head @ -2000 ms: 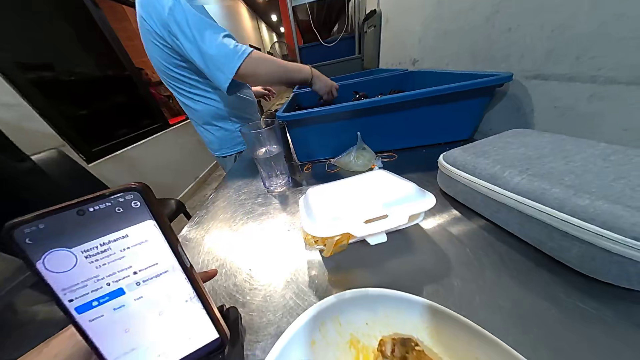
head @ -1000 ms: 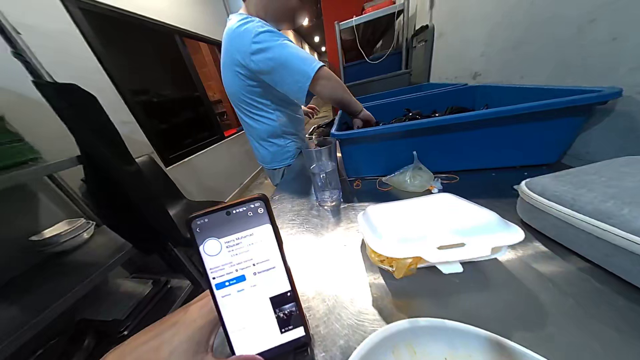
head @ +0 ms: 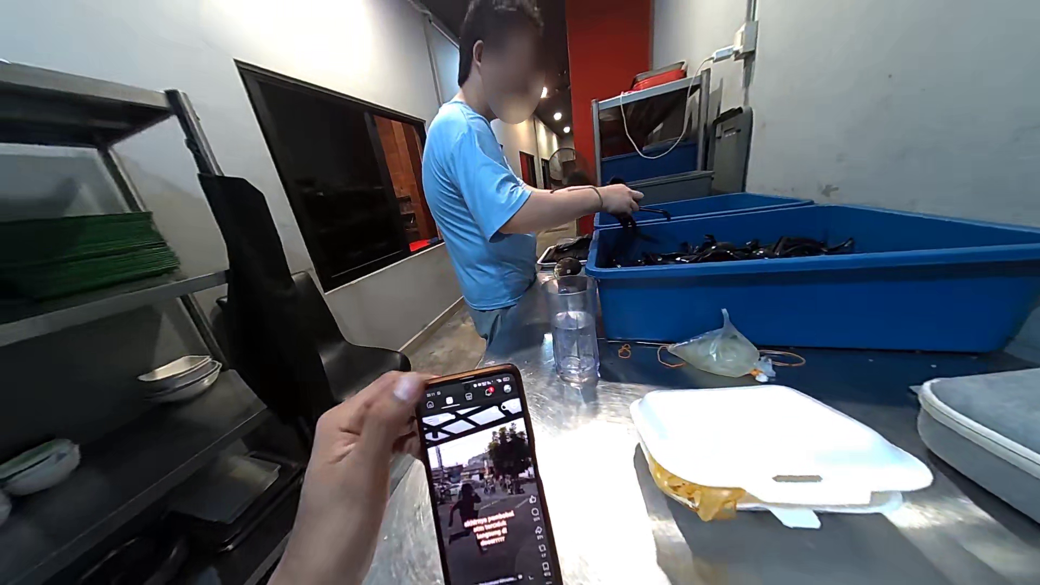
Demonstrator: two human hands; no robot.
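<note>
My left hand (head: 366, 447) grips a smartphone (head: 491, 487) by its upper left edge, with the thumb near the top corner. The lit screen shows a street picture with writing over it. Right of the phone, on the steel table, sits a white foam takeaway box (head: 772, 447), its lid down over brown paper that sticks out at the front left. Behind the phone stands a clear tumbler (head: 575, 333) with some clear liquid. A knotted plastic bag (head: 719, 353) of pale liquid lies beside orange rubber bands. My right hand is out of view.
A person in a blue shirt (head: 479, 195) holds dark items over a large blue tub (head: 796, 301) of black utensils. A grey zip case (head: 987, 414) lies at the right edge. Steel shelves (head: 106, 313) on the left hold green stacked items and bowls. A black chair (head: 349, 366) stands beside them.
The phone's screen has changed from a profile page to a street picture. The person in blue has raised a hand out of the tub. The view has turned left and up; the white dish has left it.
</note>
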